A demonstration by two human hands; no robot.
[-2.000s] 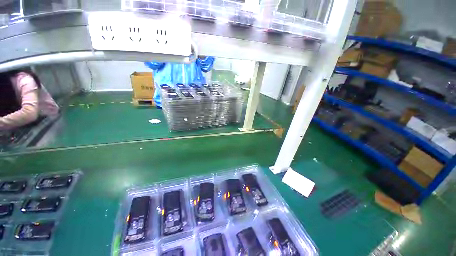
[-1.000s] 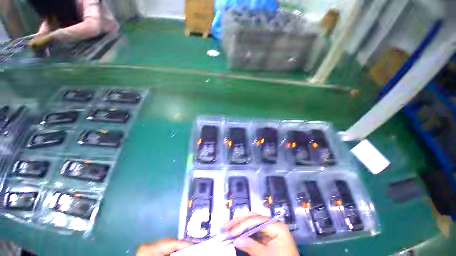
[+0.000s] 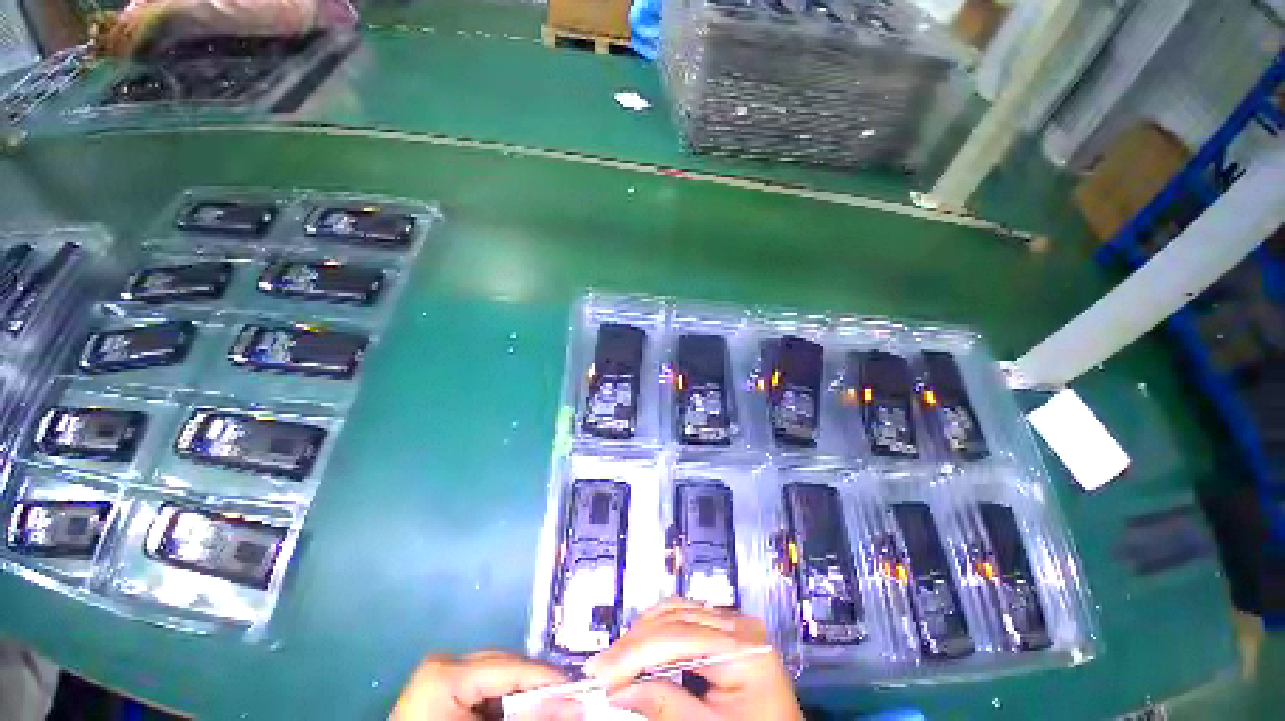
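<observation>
My left hand (image 3: 458,687) is at the bottom edge, partly cut off, and holds a small white backing sheet (image 3: 553,694). My right hand (image 3: 698,662) is beside it, fingers bent around thin tweezers (image 3: 726,656) that lie across the hand. The tweezer tip is too blurred to tell whether it holds anything. Both hands are at the near edge of a clear blister tray (image 3: 754,472) with two rows of black phone bodies (image 3: 823,563). The right hand partly covers the tray's near edge.
A second clear tray (image 3: 155,383) of phone bodies lies at the left, with part of another beyond it. A white sheet (image 3: 1081,440) and a dark pad sheet (image 3: 1167,535) lie right, near a white post (image 3: 1156,289). Stacked trays (image 3: 803,99) and a person's pink sleeve are across the bench.
Two seconds ago no hands were in view. They came in at the bottom with the sheet and tweezers, and now sit slightly lower. The view has tilted down towards the trays.
</observation>
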